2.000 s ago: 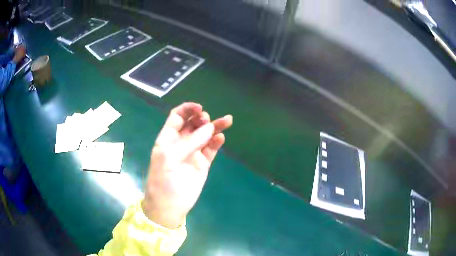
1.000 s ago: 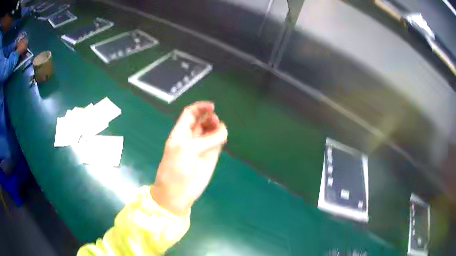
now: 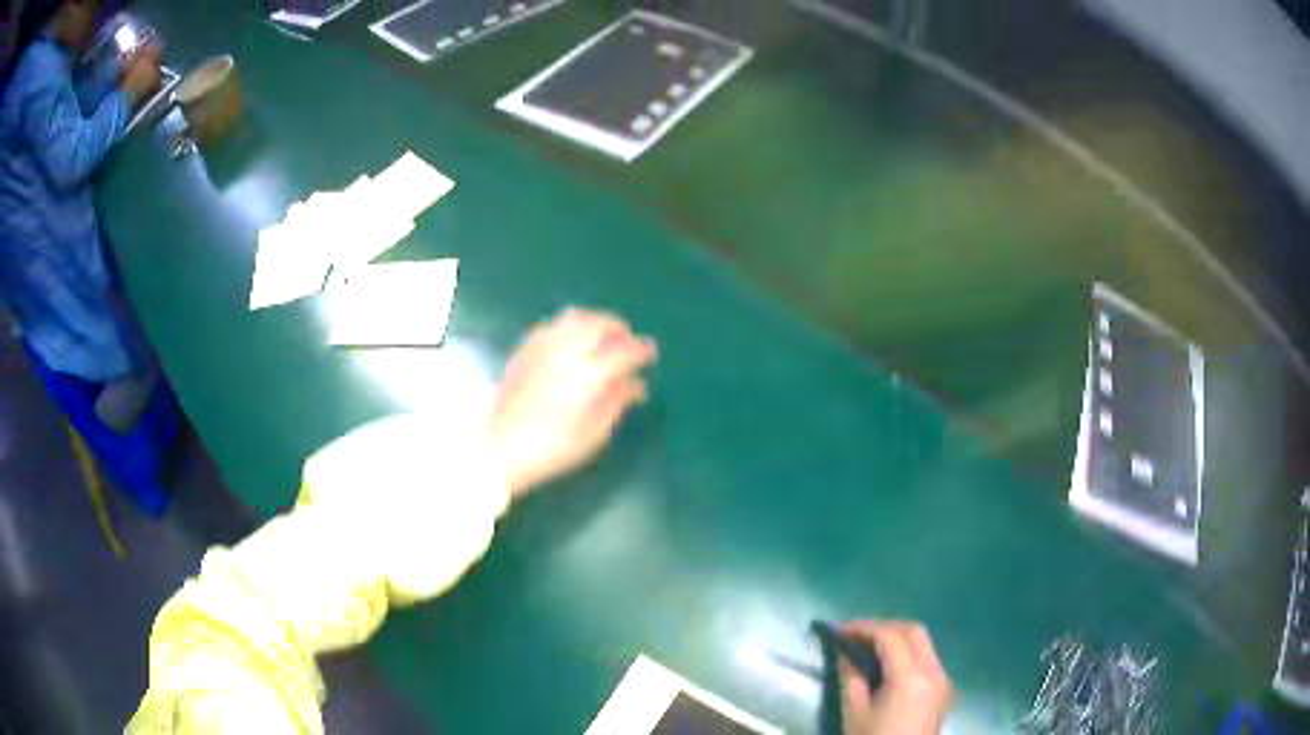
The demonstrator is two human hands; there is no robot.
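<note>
My left hand (image 3: 572,395), in a yellow sleeve, is over the green bench at the centre, blurred, with its fingers curled; I cannot tell whether it holds anything small. My right hand (image 3: 898,682) is at the bottom edge, partly cut off, and grips black tweezers (image 3: 830,663) that point up and left. Between the hands, at the bottom edge, a dark panel (image 3: 704,715) with a white border (image 3: 632,701) lies on the bench, mostly out of the picture.
White loose cards (image 3: 395,305) overlap at left. Dark covers on white backing lie on the darker belt at the top (image 3: 632,79) and right (image 3: 1142,431). Silvery slivers (image 3: 1095,689) lie at bottom right. A brown cup-like container (image 3: 211,101) stands near a person in blue (image 3: 58,216).
The view has shifted down and right. My right hand with the tweezers, the slivers and the bordered panel have come into view. My left hand now reaches lower over the bench.
</note>
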